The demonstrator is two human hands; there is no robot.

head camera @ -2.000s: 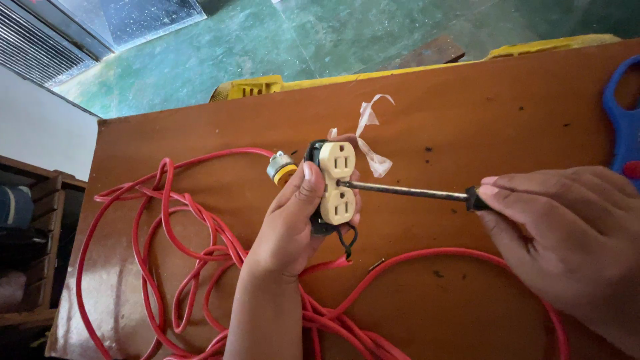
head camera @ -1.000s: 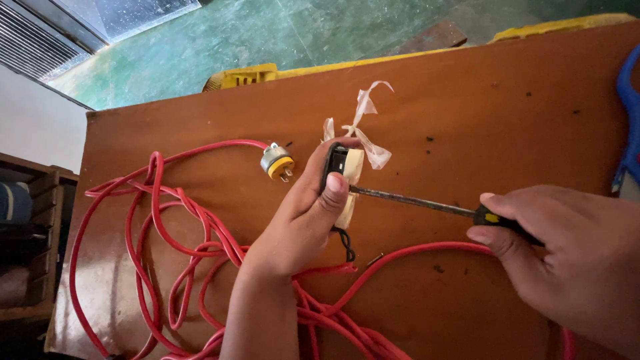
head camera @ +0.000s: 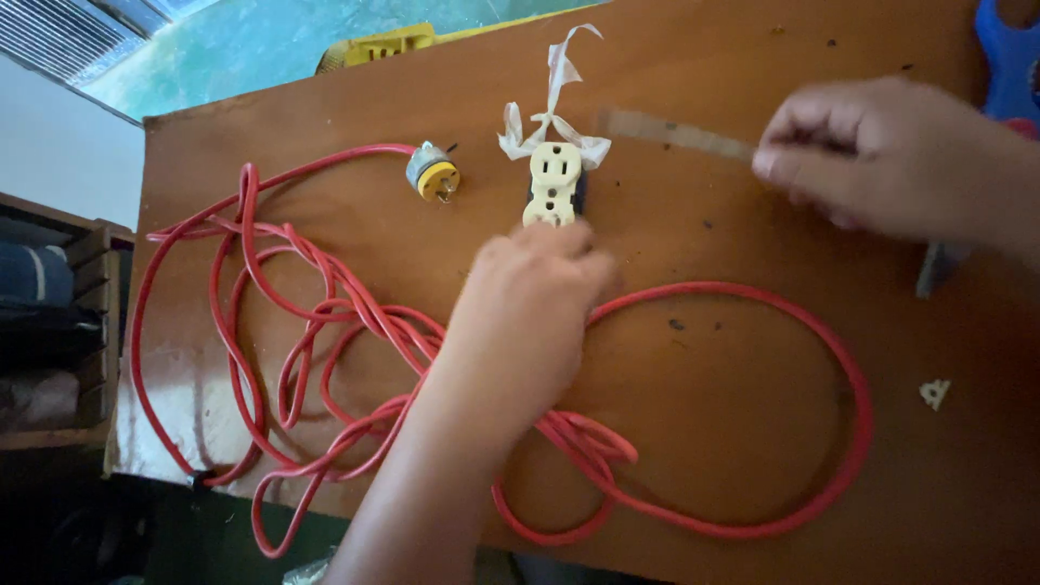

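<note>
A cream duplex electrical outlet (head camera: 556,169) with a dark backing lies face up on the wooden table. My left hand (head camera: 540,264) is at its lower end, fingers over that part; whether they grip it cannot be told. My right hand (head camera: 861,154), at the right, pinches a blurred, thin strip-like thing (head camera: 691,136) that points left. Knotted strips of whitish plastic (head camera: 552,122) lie against the outlet's upper end. A yellow and grey plug (head camera: 435,173) sits to the left, on the end of a red power cord (head camera: 731,286) that loops widely over the table.
Blue-handled scissors (head camera: 1003,57) are at the upper right, partly hidden by my right arm. A small cream piece (head camera: 934,393) lies near the right side. Beyond the far edge is a yellow plastic object (head camera: 390,42). A wooden crate (head camera: 106,325) stands off the table's left end.
The outlet, held up in my left hand before, now lies on the table. The screwdriver no longer touches it, and my right hand has moved away from it. The view has shifted.
</note>
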